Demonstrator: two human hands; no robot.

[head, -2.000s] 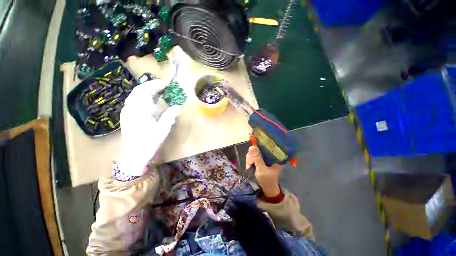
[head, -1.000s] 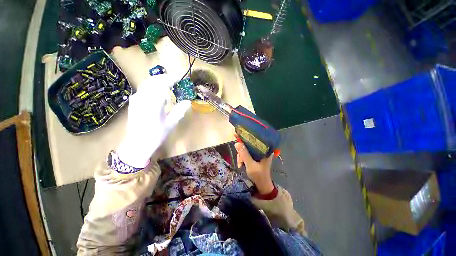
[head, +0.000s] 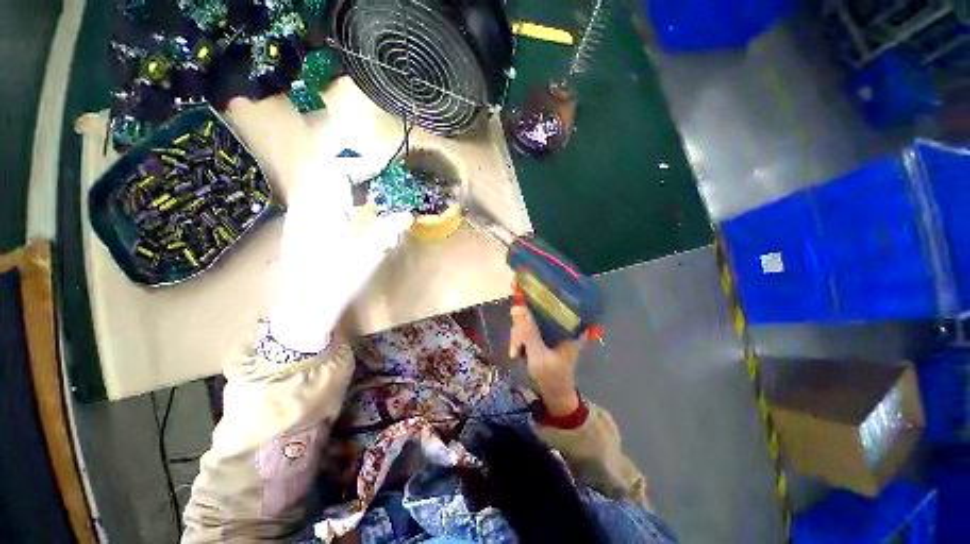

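Observation:
My left hand (head: 338, 234), in a white glove, holds a small green circuit board (head: 396, 189) at the left side of the round yellow tub (head: 436, 225). The board overlaps the tub's opening. My bare right hand (head: 548, 356) grips the blue soldering gun (head: 551, 289) by its handle, with a finger by the orange-red trigger. The gun's metal nose points up and left to the tub's right edge, apart from the board. A dark tray (head: 102, 213) of dark cylinders with yellow stripes lies left of my left hand.
A round black fan (head: 415, 66) stands behind the tub. Boards lie heaped on a black mat (head: 132, 19) at the back left. A reddish-brown glossy lump (head: 542, 125), a yellow stick (head: 542, 32) and a spring (head: 588, 37) lie right of the fan. Blue crates (head: 840, 250) are at the right.
The board has moved right to the tub. The gun's nose was over the tub, then at the board, and is now drawn back to the right. The view has shifted slightly.

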